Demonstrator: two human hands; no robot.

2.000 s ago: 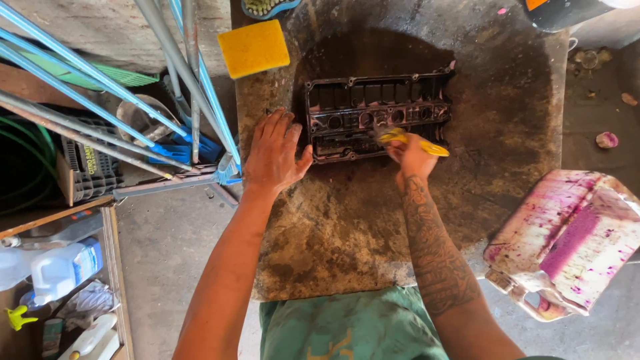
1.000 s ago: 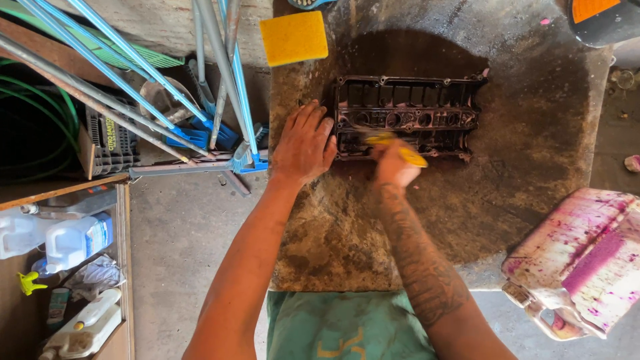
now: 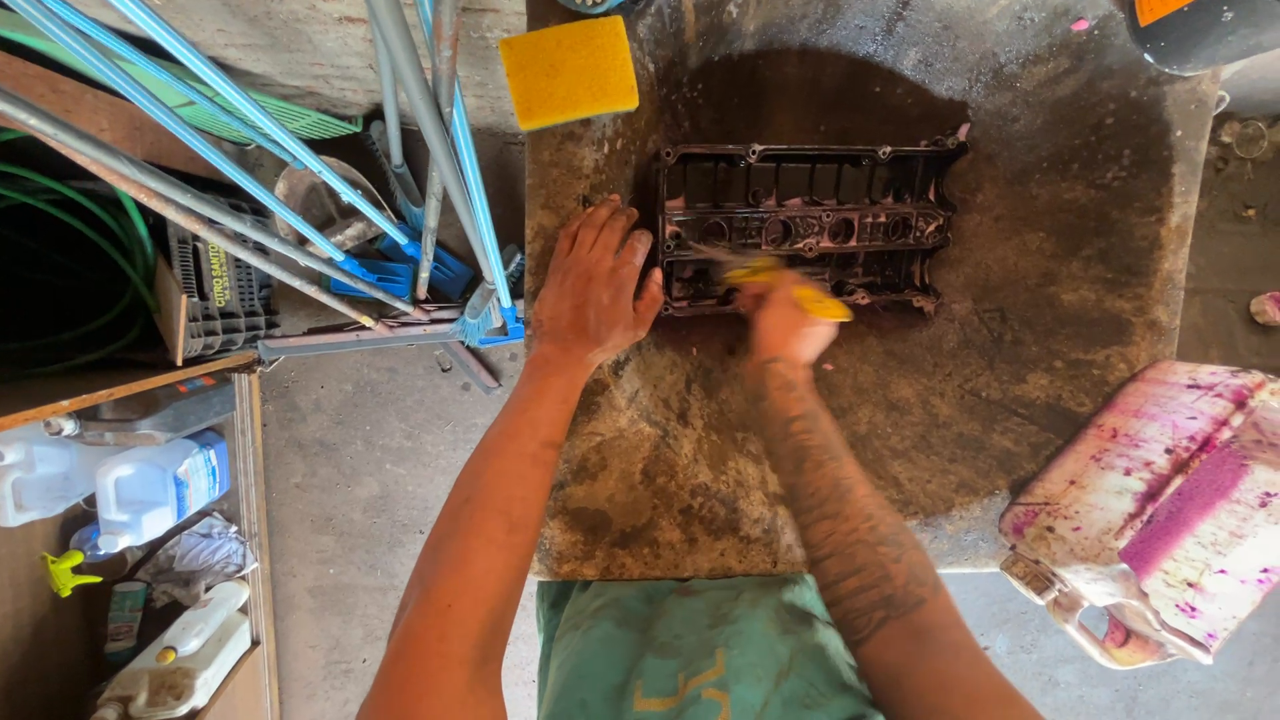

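Observation:
A dark metal engine valve cover (image 3: 830,225), wet and showing its ribbed inner side, lies on the stained worktop (image 3: 680,470). My left hand (image 3: 600,280) rests flat at its left end, fingers slightly spread, the thumb at the cover's edge. My right hand (image 3: 790,315) is closed around the yellow handle of a brush (image 3: 822,300), over the cover's near left part. Both the brush's head and the hand are blurred, so the bristles are hard to make out. A yellow sponge (image 3: 570,72) lies at the worktop's far left corner, beyond my left hand.
A pink-stained white plastic jug (image 3: 1150,510) lies at the near right corner. A dark container (image 3: 1205,35) stands at the far right. Left of the worktop are brooms and squeegees (image 3: 390,325), a plastic crate (image 3: 225,280) and a wooden shelf (image 3: 262,540) with bottles.
My right hand, with the brush in it, has moved left along the valve cover since the oldest frame. The left hand stays by the cover's left end. The view has shifted somewhat.

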